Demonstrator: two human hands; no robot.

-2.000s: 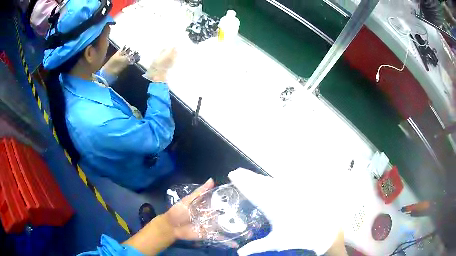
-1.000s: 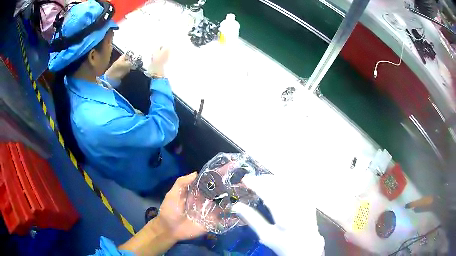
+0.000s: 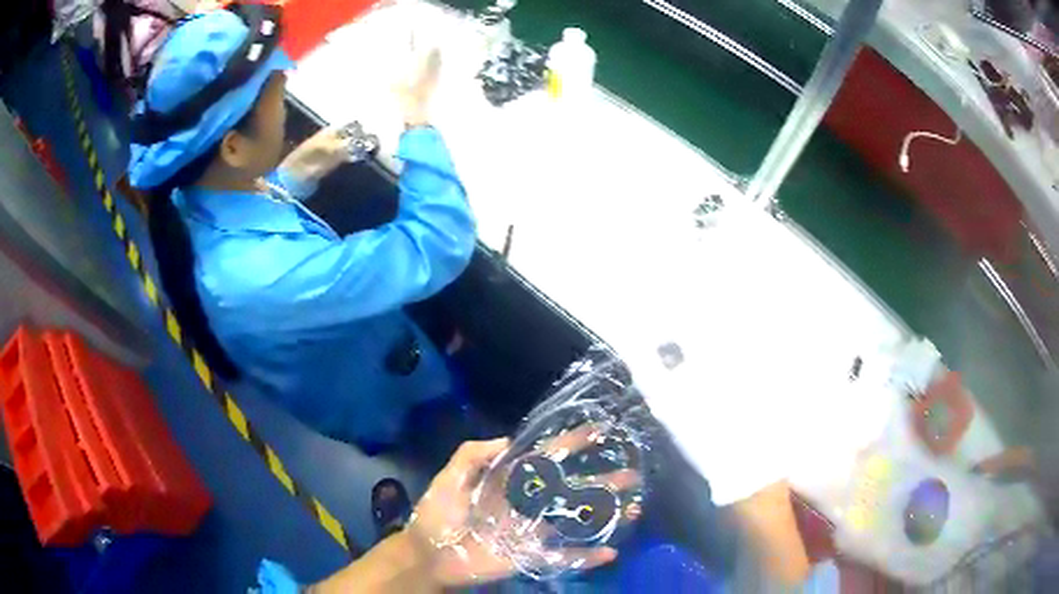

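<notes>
My left hand [image 3: 465,516], bare, holds a clear crinkled plastic bag [image 3: 586,400] at the bottom centre. Inside the bag is a twin-disc unit [image 3: 563,499] with two dark round parts, pale centres and thin pale wire loops. My fingers lie behind and under the bag. My right hand [image 3: 726,435] wears a white glove that blends into the bright white bench, to the right of the bag; its bare forearm shows at the bottom edge. Its fingers cannot be made out. A small grey item [image 3: 670,354] shows just beyond it.
A person in blue [image 3: 314,279] sits at the left side of the white bench [image 3: 604,209]. A squeeze bottle [image 3: 571,64] stands farther back. A red parts bin [image 3: 941,414], dotted sheet [image 3: 869,493] and round plate [image 3: 926,511] lie at right. Red trays [image 3: 99,441] stand on the floor.
The bagged unit has moved down and right with my left hand. My gloved right hand has come off the bag and moved up and right. The seated person's hand has lifted.
</notes>
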